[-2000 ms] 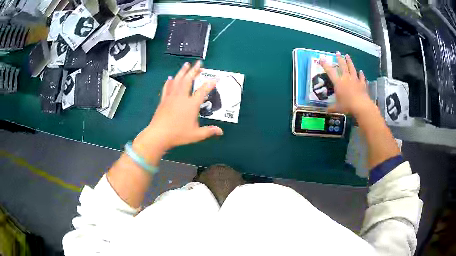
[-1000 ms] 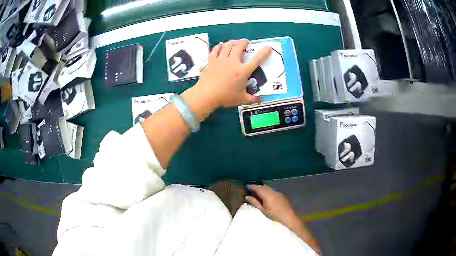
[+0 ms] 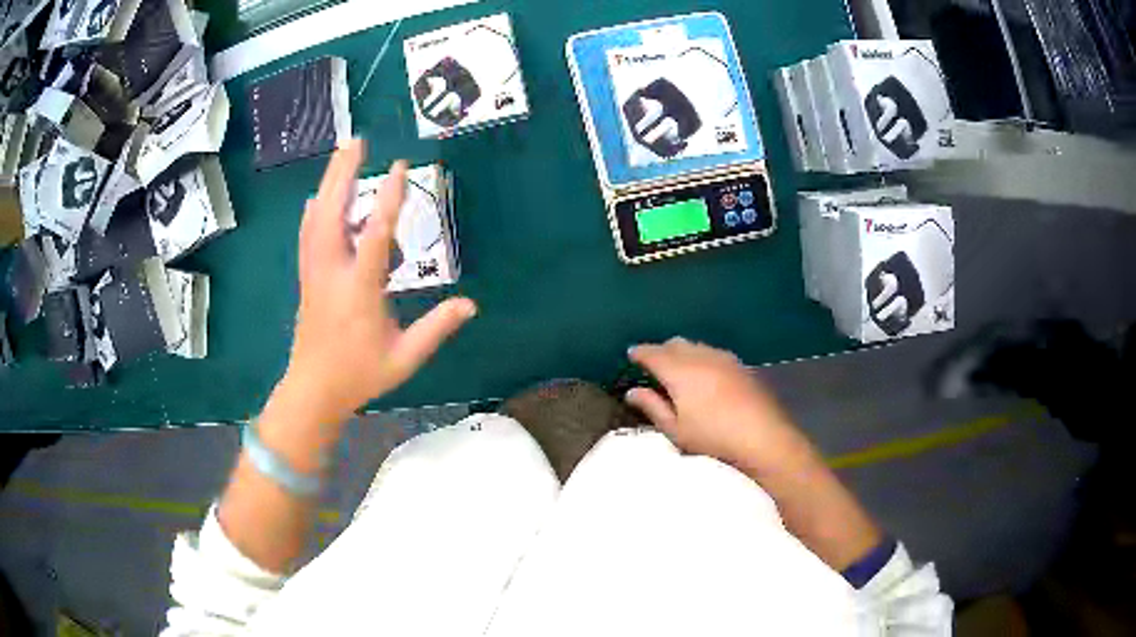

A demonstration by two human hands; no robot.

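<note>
My left hand (image 3: 355,292) is open with spread fingers over the bench, partly covering a white gift box (image 3: 426,230); it holds nothing. My right hand (image 3: 704,398) is low at the bench's front edge with fingers curled; I cannot tell whether anything is in it. A white gift box (image 3: 676,102) with a dark picture lies flat on the blue platform of the digital scale (image 3: 693,222), whose display is lit green. Another white gift box (image 3: 463,77) lies left of the scale.
A dark box (image 3: 299,115) lies at the back left. A loose heap of printed boxes or sleeves (image 3: 77,187) covers the far left. Upright gift boxes stand right of the scale in two rows, a back row (image 3: 892,110) and a front row (image 3: 899,276).
My left hand has let go of the box on the scale and moved left over another box. My right hand has risen slightly. The view has shifted, so the bench items appear higher.
</note>
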